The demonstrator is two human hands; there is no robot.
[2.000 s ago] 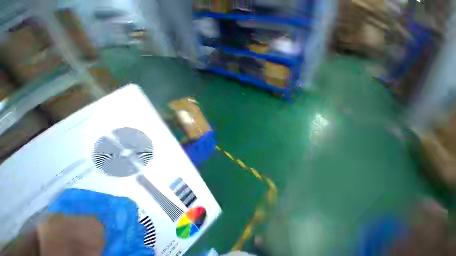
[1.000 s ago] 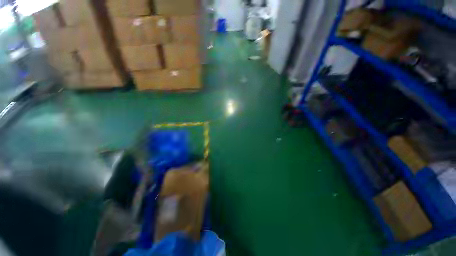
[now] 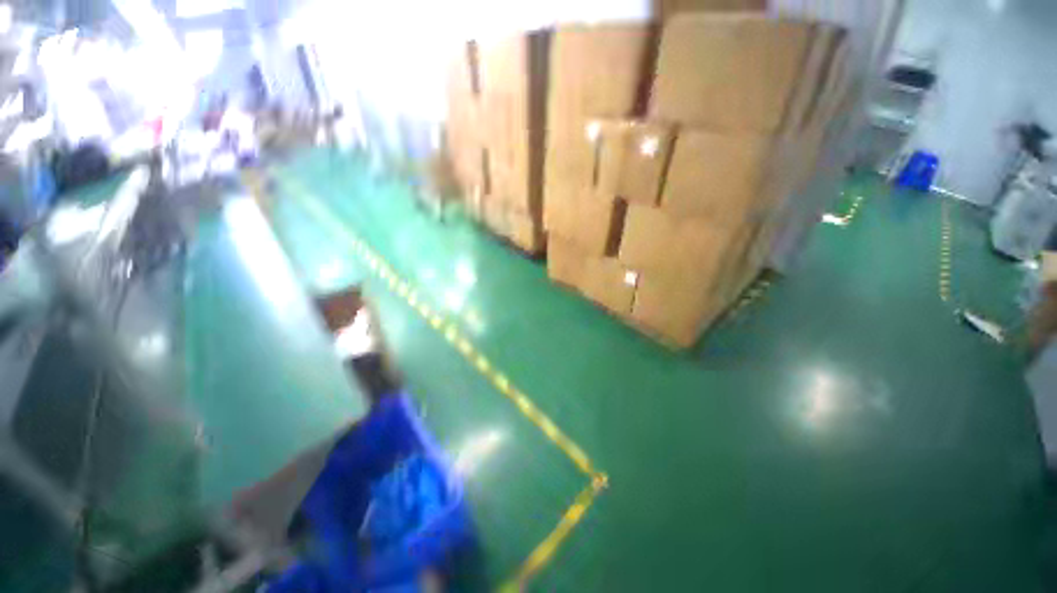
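Observation:
Neither of my hands can be made out in the head view. Nearest in front of me is a blue open bin [image 3: 388,492] at the bottom, left of centre, with lighter blue material inside. It stands on the green floor beside the yellow tape. Beyond it is a small brown open carton [image 3: 343,310] with something white in it. The near part of the picture is blurred.
Tall stacks of brown cartons [image 3: 707,174] stand beyond the yellow floor tape [image 3: 510,400]. Blurred benches or frames [image 3: 87,348] run along the left. A small blue object [image 3: 919,170] and grey equipment [image 3: 1026,214] are at the right back.
My view has swung left and up. The blue shelving has left the picture, and the carton stacks are nearer and right of centre. The blue sleeve and white chart seen earlier are gone.

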